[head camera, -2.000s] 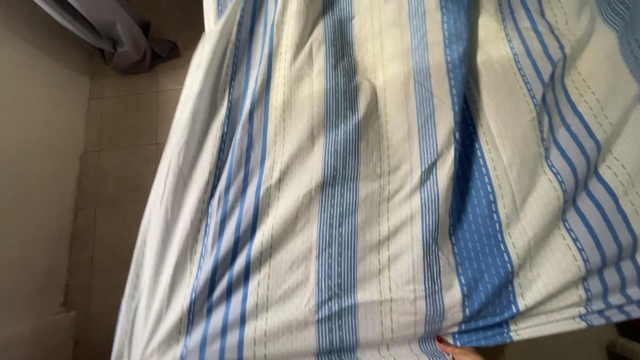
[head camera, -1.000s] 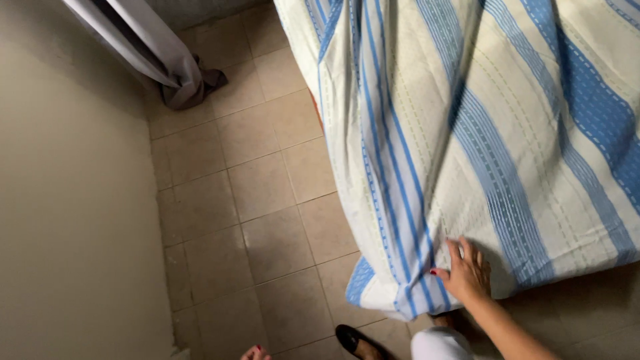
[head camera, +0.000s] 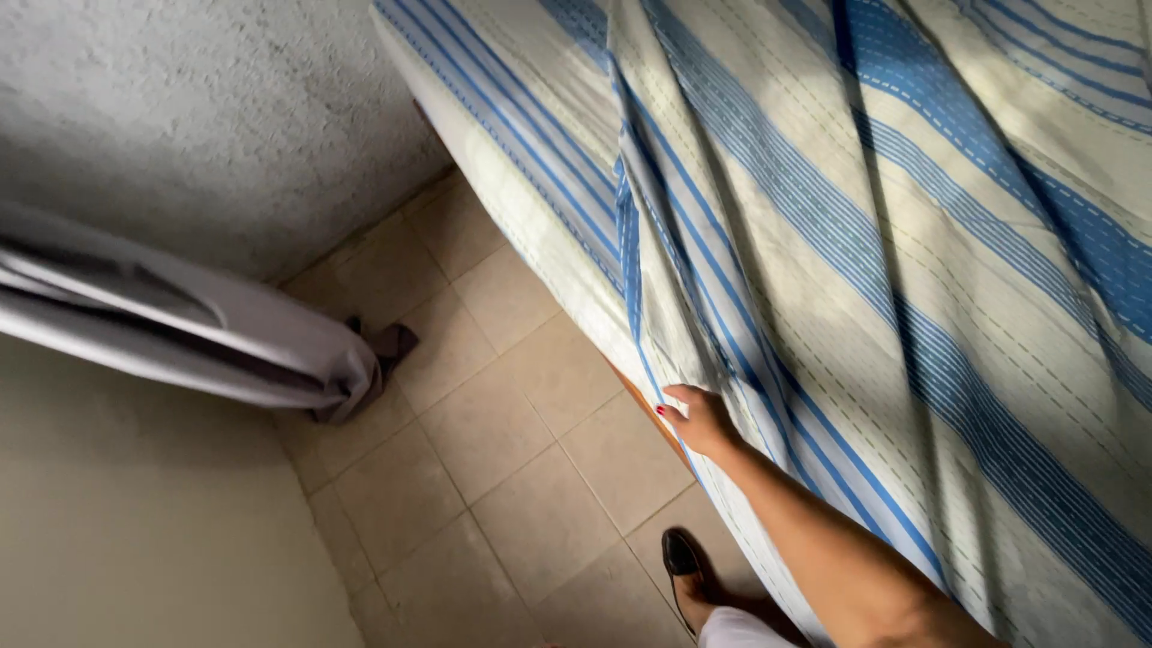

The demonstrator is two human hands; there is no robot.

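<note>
A striped blue and cream bed sheet (head camera: 801, 270) covers the bed, with long folds gathered along its near left part. My right hand (head camera: 702, 418) reaches in from the lower right and touches the sheet at the side edge of the bed. Its thumb, with a red nail, and a finger point left; the other fingers are hard to make out, so whether they grip cloth cannot be told. My left hand is not clearly seen.
An orange-brown strip of bed frame (head camera: 650, 416) shows below the sheet. Left of it lies a tiled floor (head camera: 504, 450). A grey curtain (head camera: 225, 333) with a bunched end hangs near the rough wall (head camera: 225, 117). My foot in a black shoe (head camera: 681, 562) stands by the bed.
My right hand has moved from the sheet's corner at the foot of the bed to its side edge. The left hand, partly visible at the bottom a second ago, is no longer clearly seen. The view has shifted.
</note>
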